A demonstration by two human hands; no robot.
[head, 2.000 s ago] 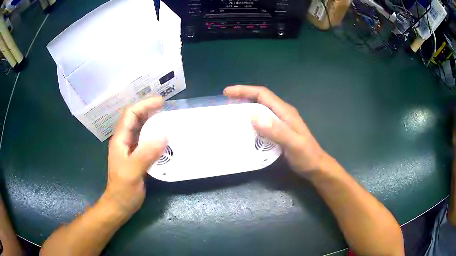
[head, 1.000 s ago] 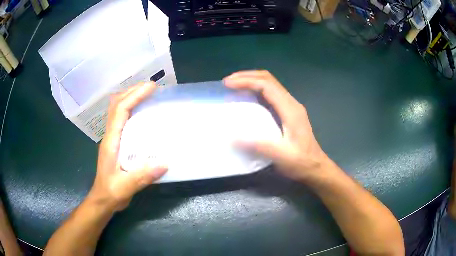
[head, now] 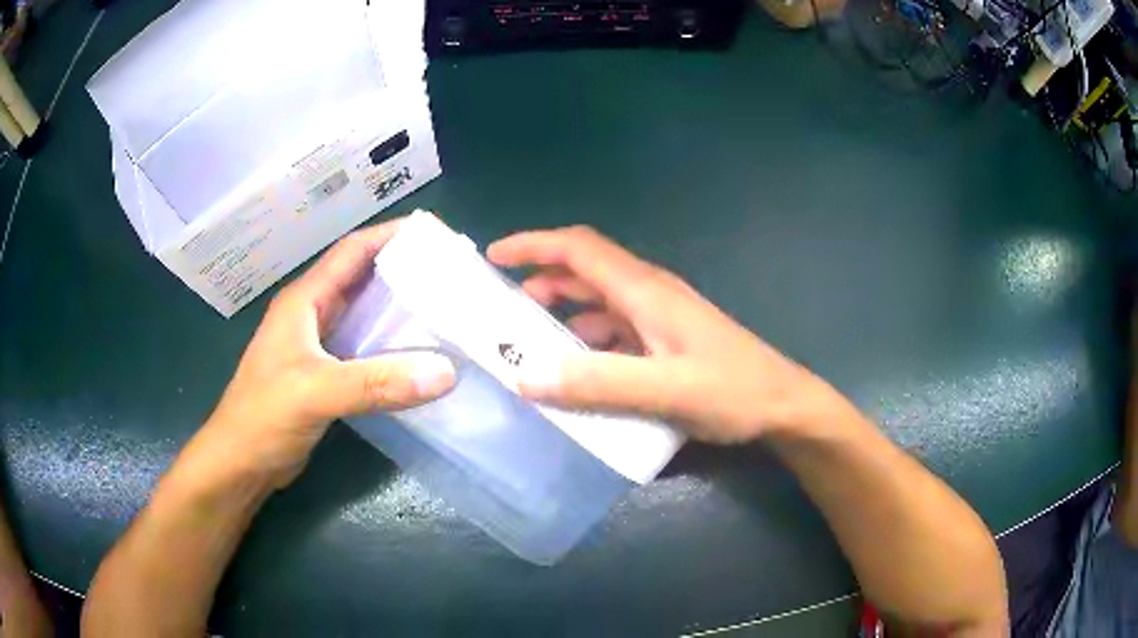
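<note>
The appliance unit (head: 499, 411) is held up above the mat, turned on its side and slanting from upper left to lower right. Its frosted clear housing (head: 512, 467) faces down and left, and its white top cover (head: 462, 287) faces up and right, with small dark marks on the cover's side. My left hand (head: 300, 355) grips the upper left end, thumb across the housing. My right hand (head: 661, 343) holds the cover side with the thumb on it, other fingers curled behind. The round grilles are out of sight.
The open retail carton (head: 300, 206) stands at the left on the green mat (head: 874, 299), flaps up. The black audio unit (head: 574, 23) is at the top edge. Tangled cables (head: 961, 62) lie at the upper right. Part of a person's clothing (head: 1098, 573) shows at the lower right.
The appliance has turned from cover face up, lying crosswise, to on its side and slanted, showing the clear housing. Both hands have shifted their hold. The view has moved, so the audio unit sits higher.
</note>
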